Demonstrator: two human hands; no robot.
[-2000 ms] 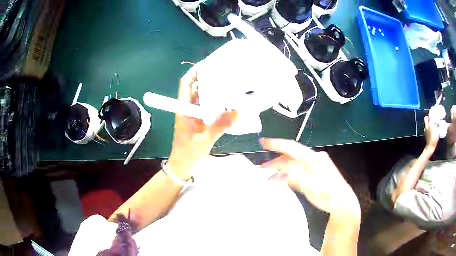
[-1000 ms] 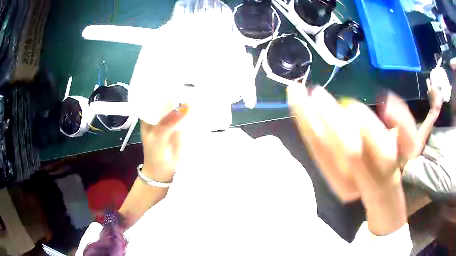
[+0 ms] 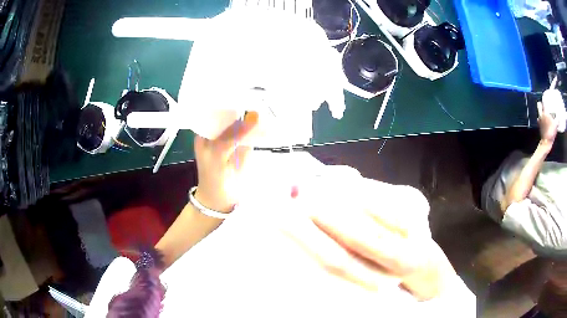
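Note:
A white camera housing (image 3: 273, 62) with a small dark hole is held up in front of me. One white antenna (image 3: 155, 28) sticks out to its upper left and another (image 3: 149, 120) lower down. My left hand (image 3: 221, 152) grips the housing's lower left side. My right hand (image 3: 379, 233) is below and right of the housing, in front of my white clothing, overexposed, fingers pointing left. Its fingertips are washed out, so I cannot tell whether they hold anything. Fine detail on the housing is lost in glare.
Two units with black camera heads (image 3: 149, 112) lie on the green bench (image 3: 68, 163) at left. Several more (image 3: 370, 65) lie beyond the housing. A blue tray (image 3: 497, 49) is at upper right. Another person's arm (image 3: 528, 171) is at right. A red stool (image 3: 133, 227) is below the bench.
My right hand has moved left and down from the right side to in front of my clothing. Over two seconds, the housing has come closer, with my left hand still holding it.

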